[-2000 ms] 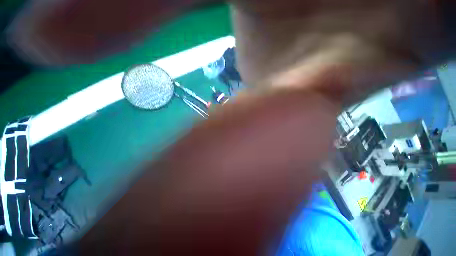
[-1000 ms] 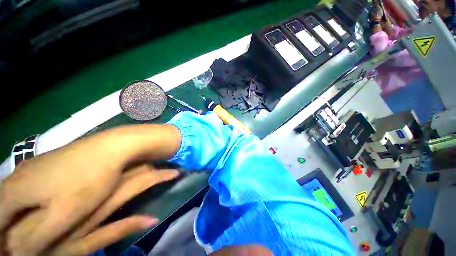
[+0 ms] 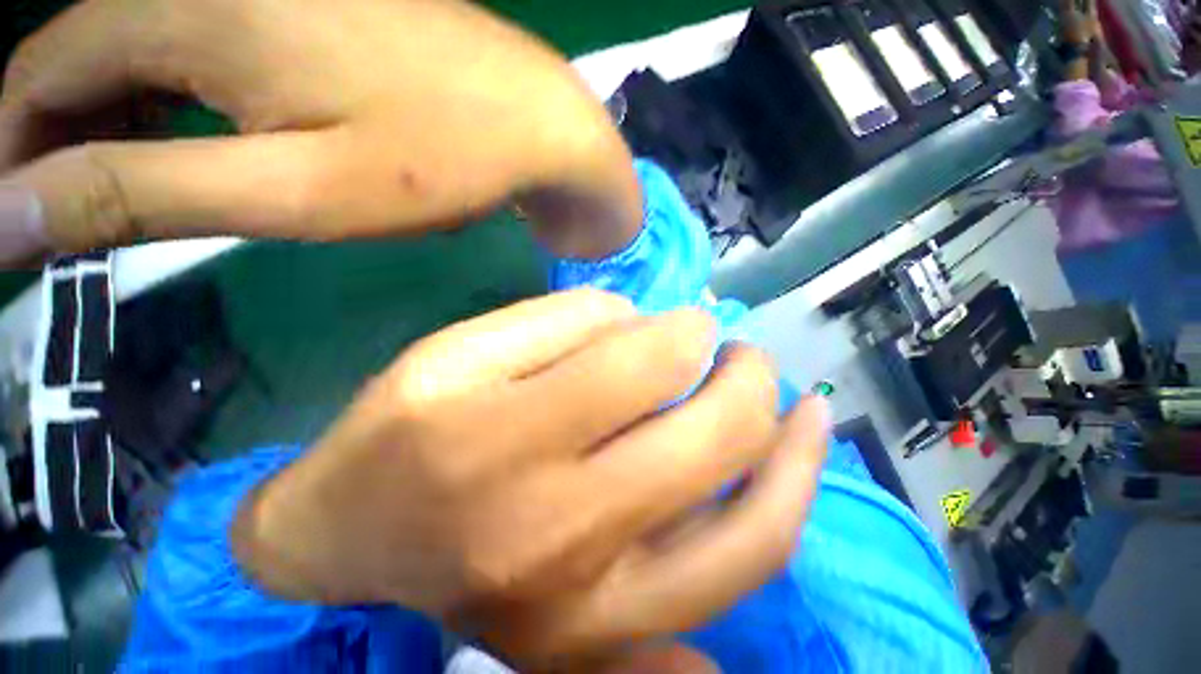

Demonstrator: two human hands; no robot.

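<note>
My right hand reaches across the upper left from its blue sleeve, thumb and fingers apart with no object visible between them. Its fingertips are partly cut off or hidden. My left hand is in the centre, in front of the right forearm. Its fingers are curled over the blue sleeve, with cloth bunched and showing between them; its thumb is mostly hidden. A strip sheet of black rectangles with white lines lies at the left, beside a heap of black pieces.
A black tray with phone-like units stands at the upper right beside another black heap. Grey-white machines stand at the right. Another person's pink sleeve shows at the top right. The green-matted bench shows between my hands.
My right hand has moved up from the lower left. My left hand has come in over the right sleeve. The dish and the yellow-orange tool are now hidden, and more of the strip sheet shows.
</note>
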